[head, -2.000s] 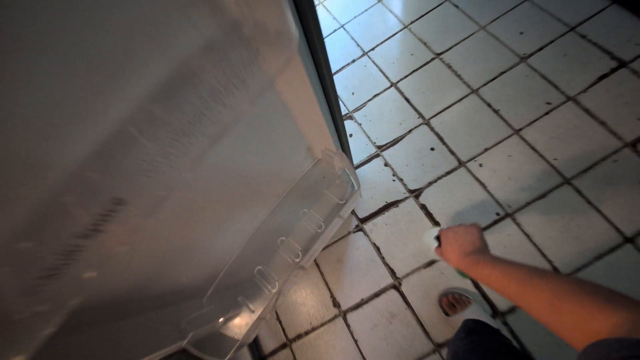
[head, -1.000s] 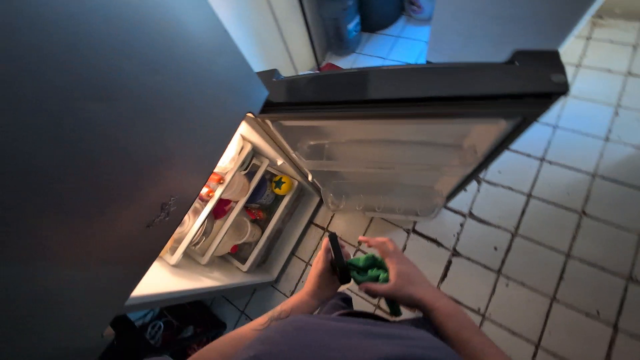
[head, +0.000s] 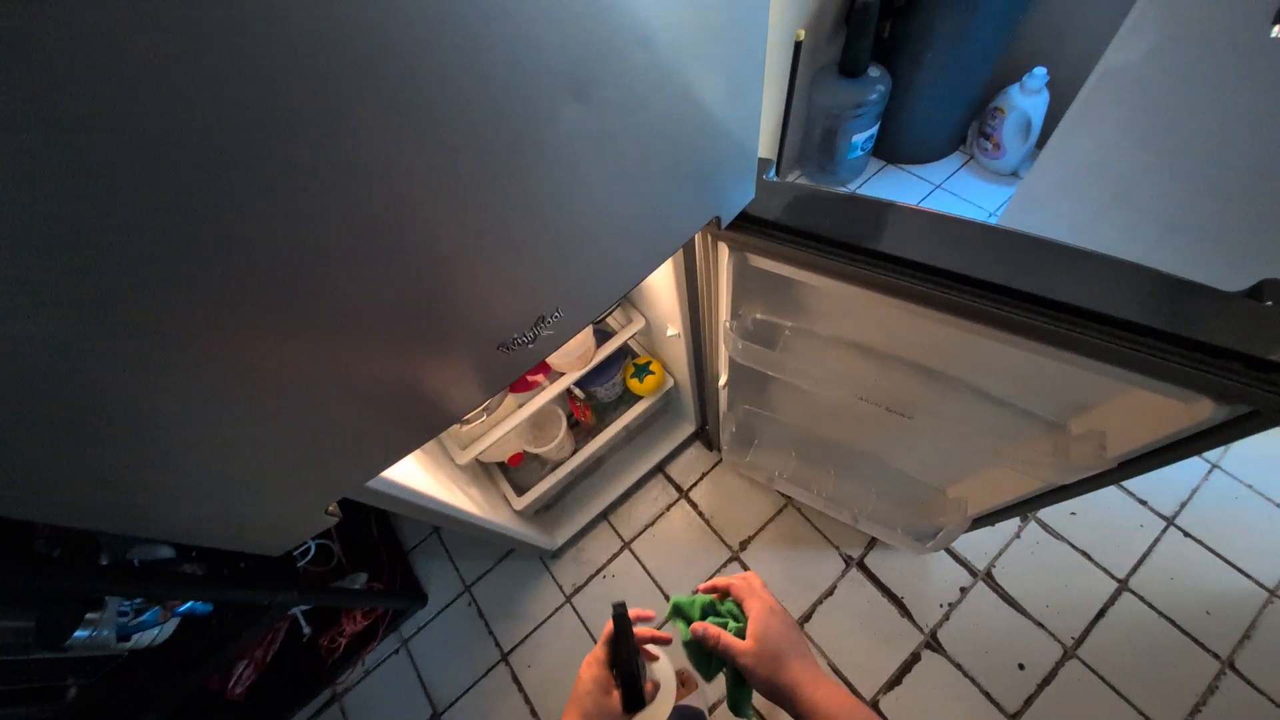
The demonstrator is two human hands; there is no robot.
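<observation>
Low in the view, my left hand (head: pixel 598 675) holds a bottle with a black trigger-like top (head: pixel 626 655) and a pale body, partly hidden by the fingers. Beside it, my right hand (head: pixel 765 640) grips a crumpled green cloth (head: pixel 708 632). The two hands are close together above the tiled floor. In front of them the lower compartment of a Whirlpool refrigerator (head: pixel 380 200) stands ajar, its door (head: pixel 860 390) swung out to the right with clear plastic door bins (head: pixel 840 490). Inside are white-edged drawers (head: pixel 590 455) with tubs and a yellow item with a green star (head: pixel 644 376).
Behind the door stand a large water jug (head: pixel 848 120), a dark blue cylindrical container (head: pixel 945 80) and a white detergent bottle (head: pixel 1010 125). A dark rack (head: pixel 330 590) with cables and other items is at the lower left. White floor tiles (head: pixel 790 560) lie under the door.
Two seconds ago one hand reached out beside the door; now both hands are together low in the view, holding the bottle and cloth. The view has swung to take in the refrigerator's inside.
</observation>
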